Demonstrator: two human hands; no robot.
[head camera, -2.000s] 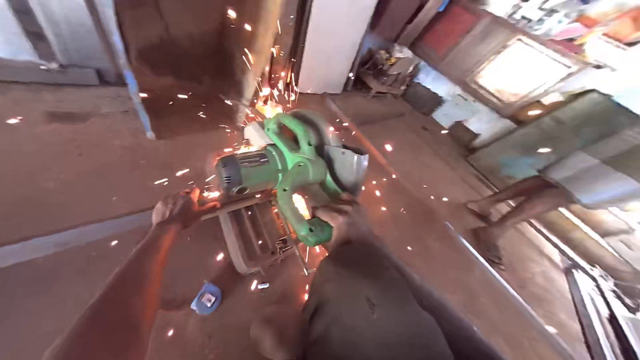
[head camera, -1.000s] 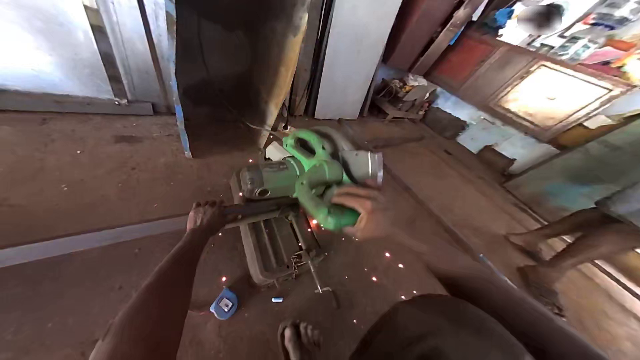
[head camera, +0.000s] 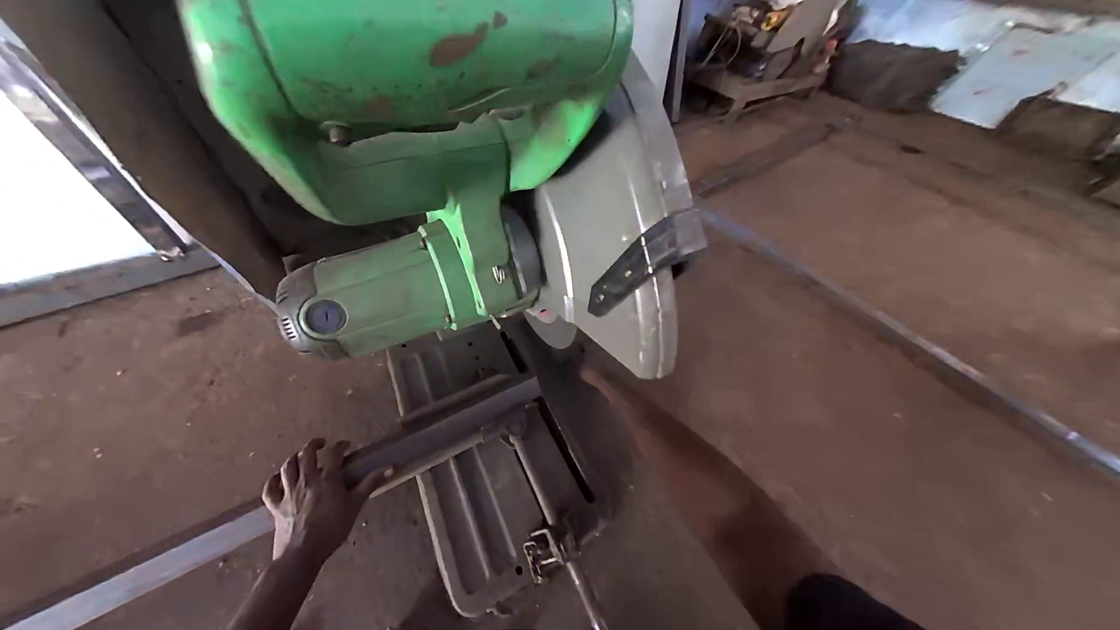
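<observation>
A green cut-off saw stands raised over its ribbed metal base, its motor at left and grey blade guard at right. Part of the cutting disc shows below the guard. My left hand grips a long metal bar, whose end lies across the base, against the vise jaw. The vise screw runs toward me from the jaw. From the lower right my right forearm reaches to beside the disc and bar end; the hand there is dark and mostly hidden by the guard.
The bar runs on to the lower left over the brown floor. Another long metal strip lies on the floor at right. A low stand with scrap and parts is at the upper right, near a blue-white wall. A metal-framed panel stands at left.
The sparks have stopped. The saw head has swung up off the bar, and my right hand has left its handle and moved down beside the disc. The view is now much closer to the saw.
</observation>
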